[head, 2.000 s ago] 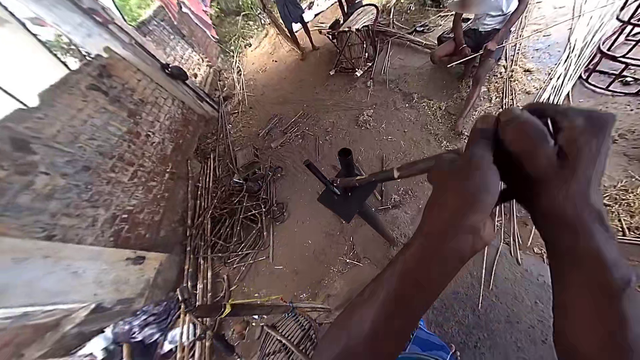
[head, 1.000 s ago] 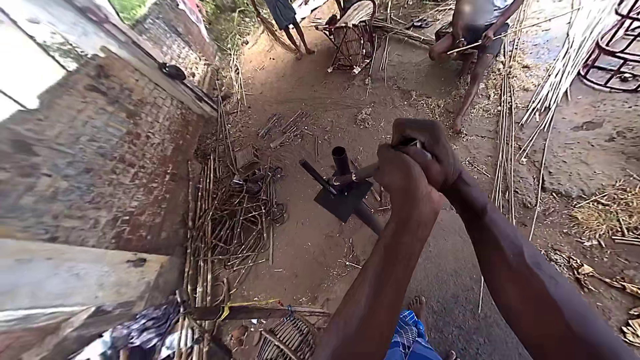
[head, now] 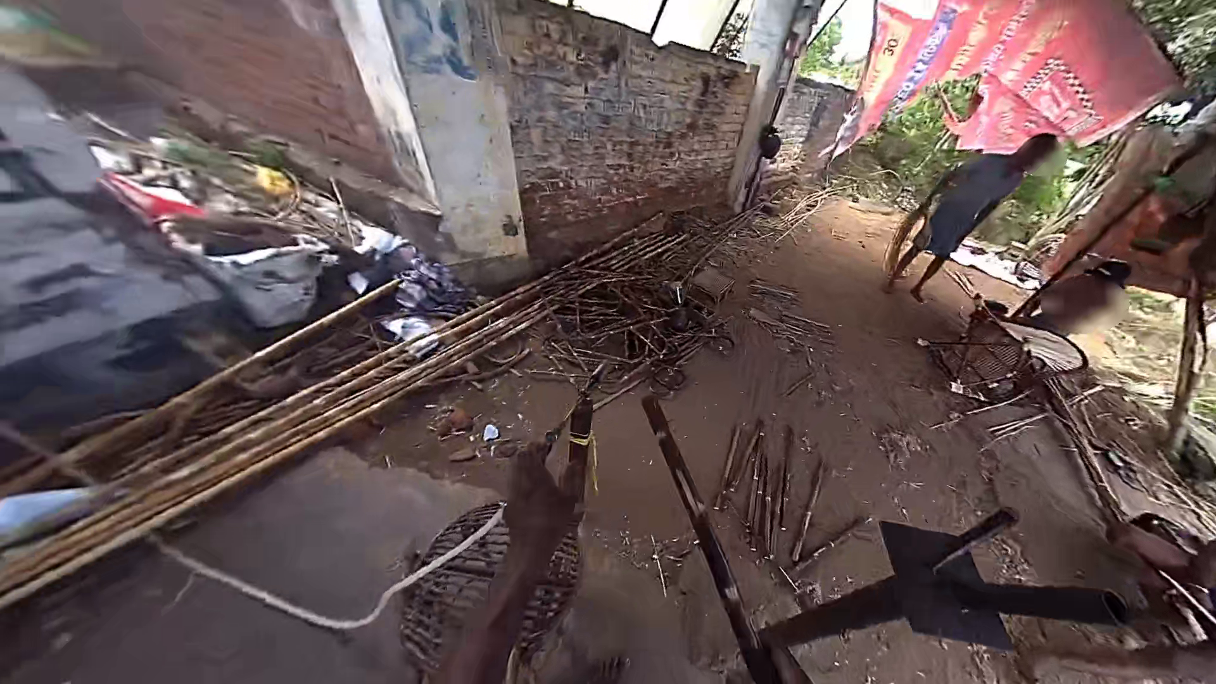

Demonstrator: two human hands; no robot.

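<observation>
My left hand [head: 540,499] reaches to the upright wooden bar [head: 581,442] with a yellow tie, beside a small dark metal tool [head: 594,380]. Its fingers look curled, but blur hides what they grip. A pale cord or hose [head: 332,622] curves from near the wrist toward the left. Under the forearm is a round woven cane frame [head: 451,579]. A dark, mottled cane pole [head: 703,522] slants from the bottom edge, its lower end near the black metal stand [head: 950,584] with tubes and a square plate. My right hand is not plainly in view.
Long cane poles [head: 313,413] lie along the left, by a tangled pile of cane scraps [head: 636,318] and a brick wall [head: 627,123]. Short cut canes [head: 760,480] lie on the dirt. A person [head: 969,209] stands at the back right, near a woven chair frame [head: 1012,351].
The view has swung strongly left. Both hands were together on a pole at the black stand; now my left hand is off it, at the wooden bar, and my right hand is not plainly seen.
</observation>
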